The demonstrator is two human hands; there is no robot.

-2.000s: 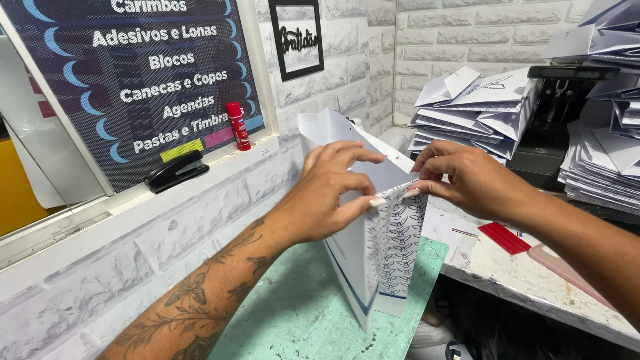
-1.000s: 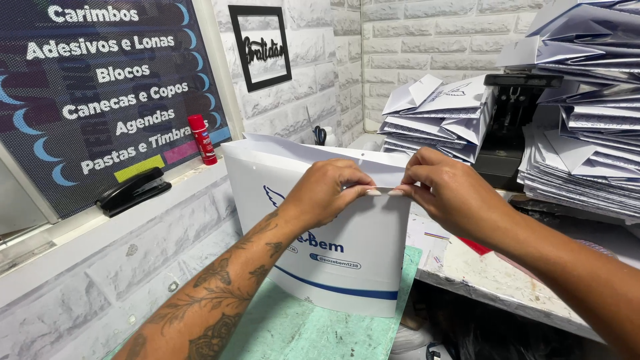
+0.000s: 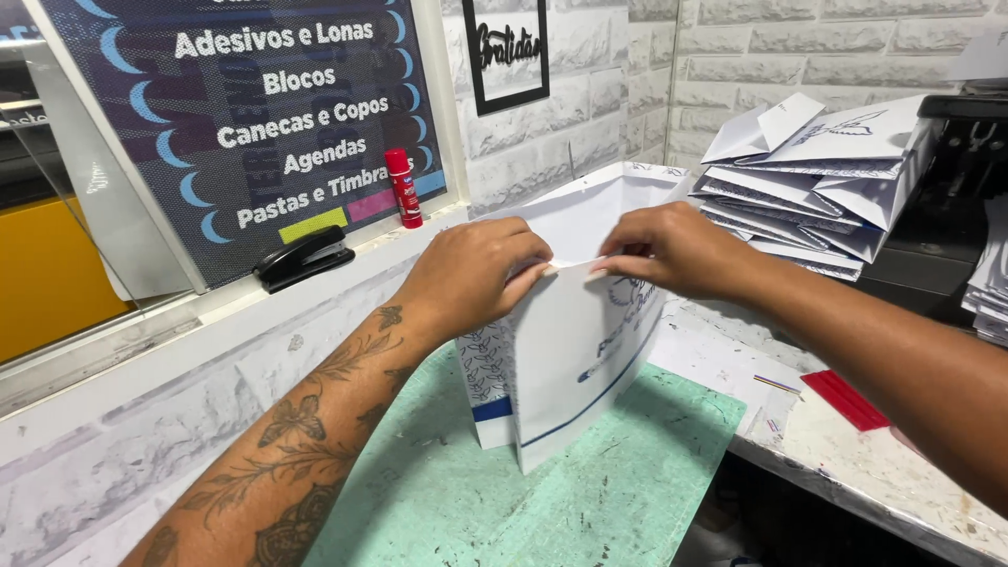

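Observation:
A white paper bag (image 3: 583, 339) with blue print, its top open, stands upright on a worn green board (image 3: 630, 465). My left hand (image 3: 484, 272) pinches the bag's near top edge between thumb and fingers, close to the left corner. A little to the right along that same edge, my right hand (image 3: 669, 248) grips the rim, thumb outside and fingers curled over the inside. One patterned side panel with a blue band shows below my left hand. The bag's far rim rises behind both hands.
Folded paper bags (image 3: 819, 173) are stacked at the back right beside a black machine (image 3: 969, 142). A black stapler (image 3: 305, 258) and a red glue stick (image 3: 404, 189) are on the ledge at left. A red flat piece (image 3: 845, 400) lies on the right counter (image 3: 890, 480).
The bag has turned: a broad printed face was toward me a second ago, and now a side panel shows at left. Both hands are on another stretch of rim. The view has shifted.

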